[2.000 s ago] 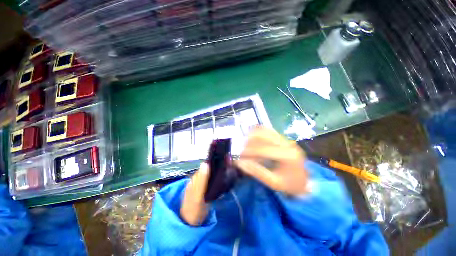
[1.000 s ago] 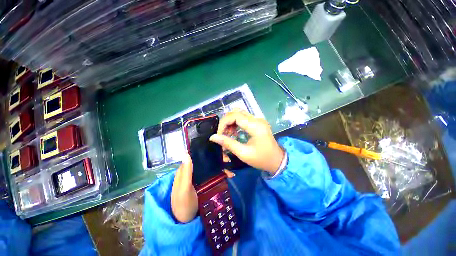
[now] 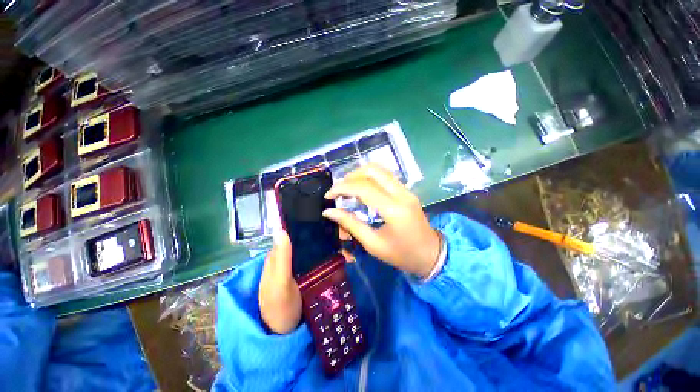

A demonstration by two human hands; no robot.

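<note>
An open dark red flip phone (image 3: 308, 230) is held up in front of me, its black screen half at the top and its red keypad half with white digits at the bottom. My left hand (image 3: 279, 289) grips its left side near the hinge. My right hand (image 3: 391, 220) is at the right edge of the screen half, thumb and forefinger bent close together; whether they pinch something thin I cannot tell. A pale lens sheet (image 3: 412, 162) with several black display windows lies on the green mat behind the phone, partly hidden by it and my right hand.
A clear blister tray (image 3: 173, 230) with red phones stands at left. Stacked trays (image 3: 253, 53) rise behind. Tweezers (image 3: 458, 138), a white cloth (image 3: 489, 97), film scraps (image 3: 466, 171) and a bottle (image 3: 526, 34) are at right. A yellow-orange tool (image 3: 554, 238) lies over the scrap bin.
The phone, first seen dark and edge-on with the right hand blurred, now shows open and facing me. Since one second ago, the right thumb and forefinger have shifted slightly; the left hand keeps its grip.
</note>
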